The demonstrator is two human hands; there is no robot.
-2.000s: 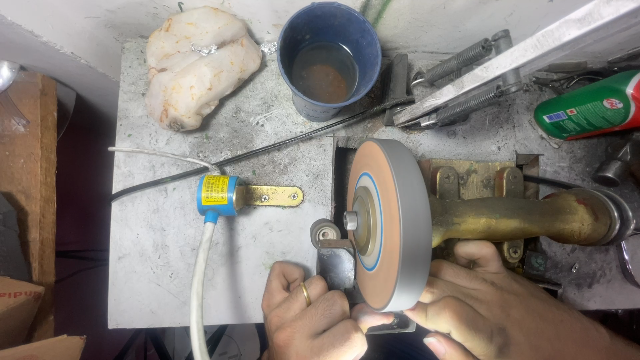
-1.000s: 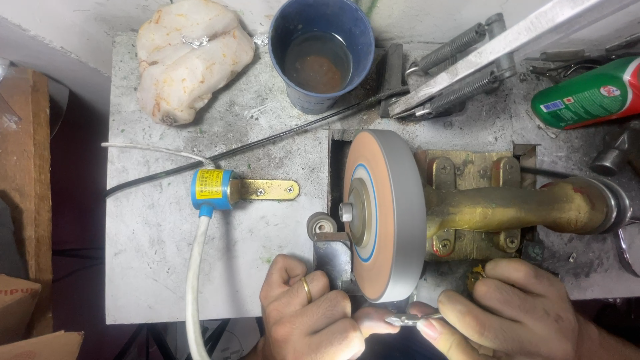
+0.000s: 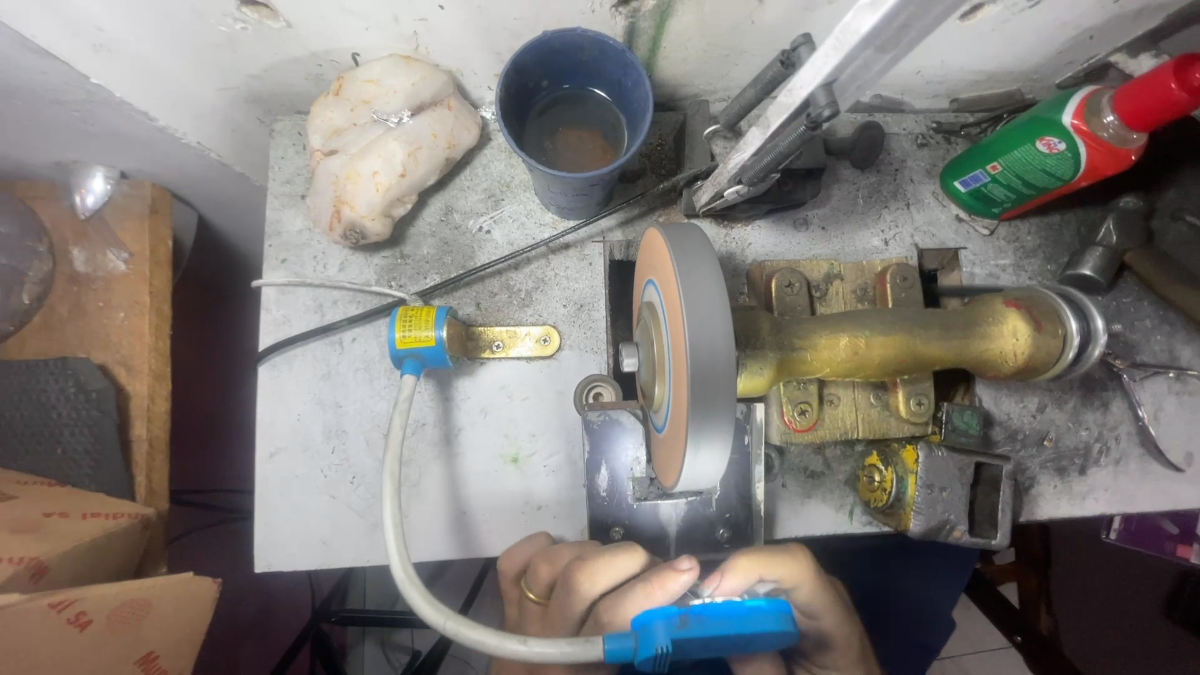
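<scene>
A grey-rimmed grinding wheel with a tan side face stands on a brass-coloured spindle housing. Below it a dark metal rest plate juts toward me. At the bench's front edge my left hand, with a ring on one finger, and my right hand meet fingertip to fingertip on a small shiny metal piece. The blue head of a flexible-neck lamp hangs over both hands and hides part of them and of the piece. Neither hand touches the wheel.
The lamp's blue base is fixed left of the wheel. Behind stand a blue cup of liquid, a whitish lump and a sprung metal arm. On the right lie a green bottle, a hammer, pliers and a metal block.
Both hands have moved away from the wheel toward the front edge, under the lamp head, which now shows. The rest plate and the metal block are uncovered.
</scene>
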